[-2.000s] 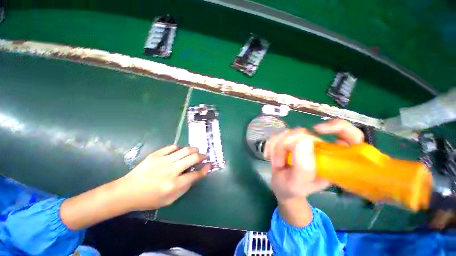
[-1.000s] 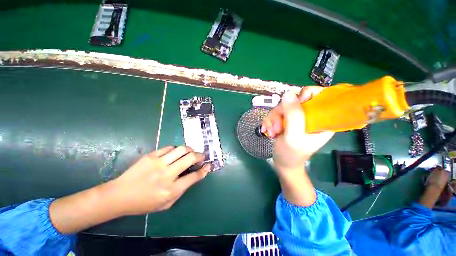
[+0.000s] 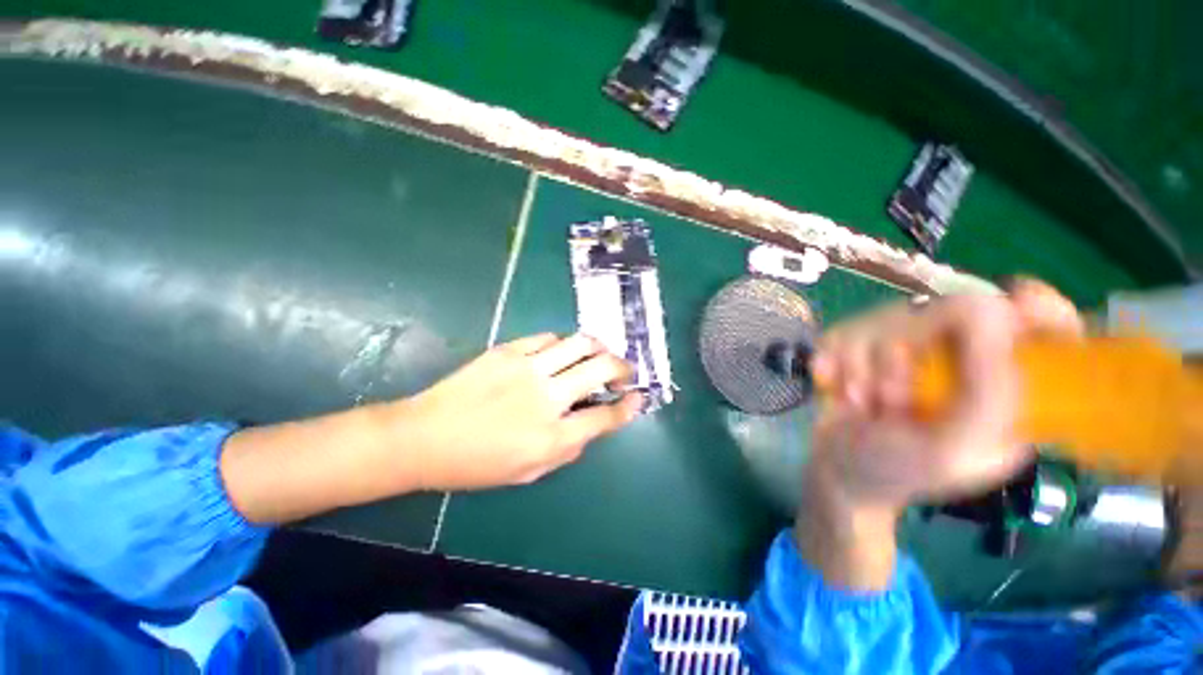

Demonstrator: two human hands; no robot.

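The phone assembly lies on the dark green mat, black parts at its far end and a pale middle with dark strips. My left hand rests with its fingertips on the phone's near end; what lies under them is hidden. My right hand, blurred, grips the orange electric screwdriver. Its dark tip points left, over the round grey dotted dish right of the phone. Whether the tip touches the dish I cannot tell. Screws are too small to make out.
Beyond the chipped whitish edge, the green belt carries spaced phones. A small white counter sits above the dish. A black holder with a shiny roll is at the right. A blue sleeve shows at the lower right.
The view has shifted, and the belt phones have changed place. My right hand and the screwdriver are now lower relative to the dish. My left hand stays at the phone's near end.
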